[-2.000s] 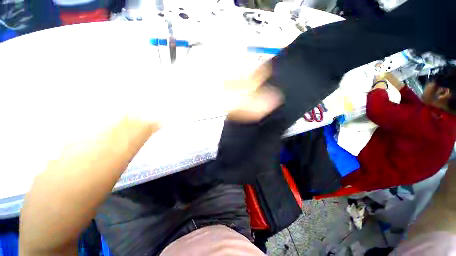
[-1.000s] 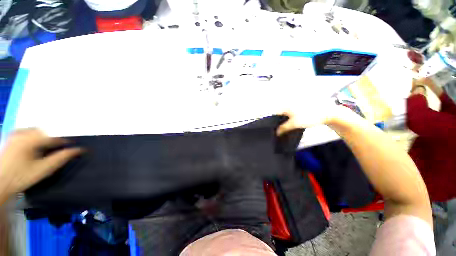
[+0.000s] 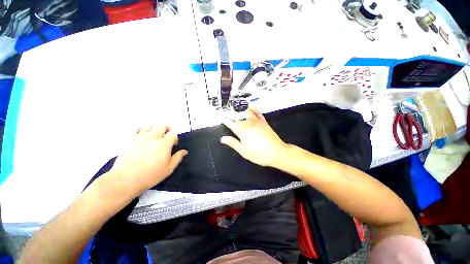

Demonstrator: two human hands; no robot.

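A black cut panel (image 3: 314, 139) lies flat across the white table, its far edge close to the presser foot and needle (image 3: 224, 103) of the sewing machine (image 3: 288, 41). A thin pale line crosses the panel between the hands. My left hand (image 3: 149, 154) lies flat on the panel's left part, fingers spread, gripping nothing. My right hand (image 3: 255, 138) rests on the panel just below the presser foot, its fingertips close to the foot, fingers apart. Whether the cloth edge is under the foot I cannot tell.
Red-handled scissors (image 3: 407, 131) and a tan packet (image 3: 438, 118) lie at the right table end. A dark control display (image 3: 426, 72) is on the machine. A tape measure strip (image 3: 206, 201) runs along the front edge. A blue crate (image 3: 87, 252) is low left. Red clothing shows at far right.
The panel has moved from the front table edge up onto the table by the needle. Both hands have moved inward and now lie on it. The view is closer to the machine.
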